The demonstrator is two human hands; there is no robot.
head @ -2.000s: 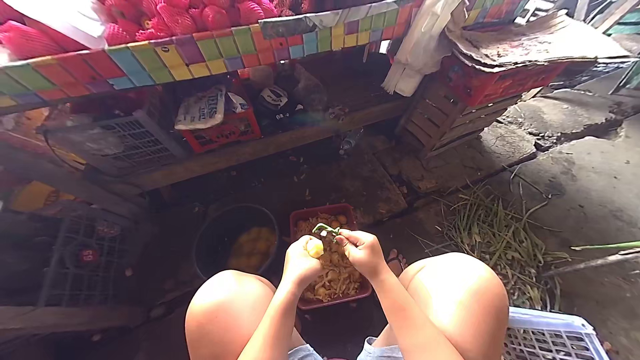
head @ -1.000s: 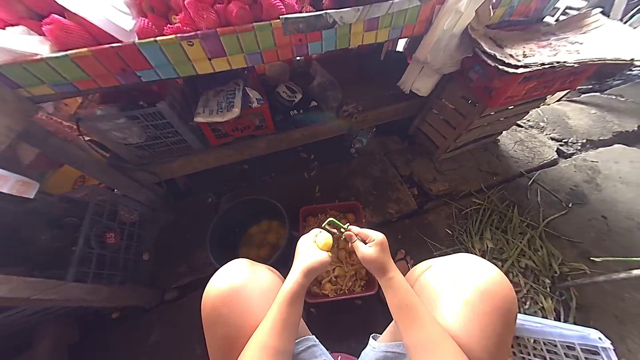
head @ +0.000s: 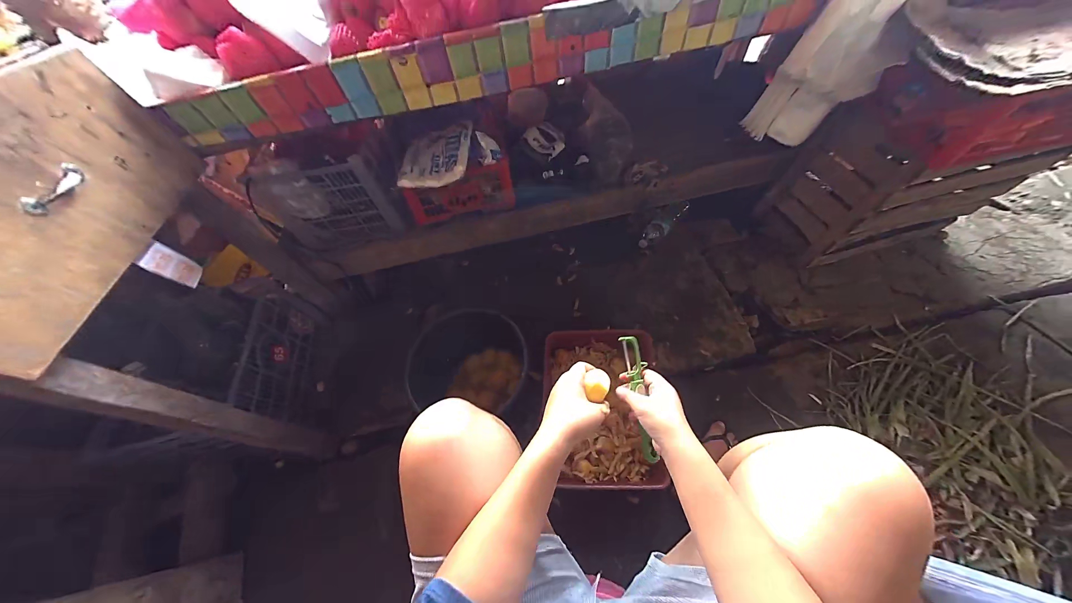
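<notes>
My left hand (head: 576, 404) is closed around a small yellow-orange fruit or vegetable (head: 596, 385), its rounded end showing. My right hand (head: 657, 408) grips a green-handled peeler (head: 634, 364), with the blade end pointing up, just right of the fruit and apart from it. Both hands are above a red plastic basin (head: 662, 479) that holds peelings (head: 610, 448). Left of it, a dark round bucket (head: 412, 366) contains several yellow-orange pieces (head: 490, 374).
A stall with a colourful tiled edge (head: 461, 71) stands ahead, a red crate (head: 461, 197) on its lower shelf. Wooden crates (head: 871, 197) stand at right, near a heap of long leaves (head: 946, 444). A wooden board (head: 84, 201) is at left, and a pale plastic crate (head: 980, 582) at lower right.
The peeler has turned more upright and moved off the fruit to the right. The left hand still holds the fruit. The view has swung left.
</notes>
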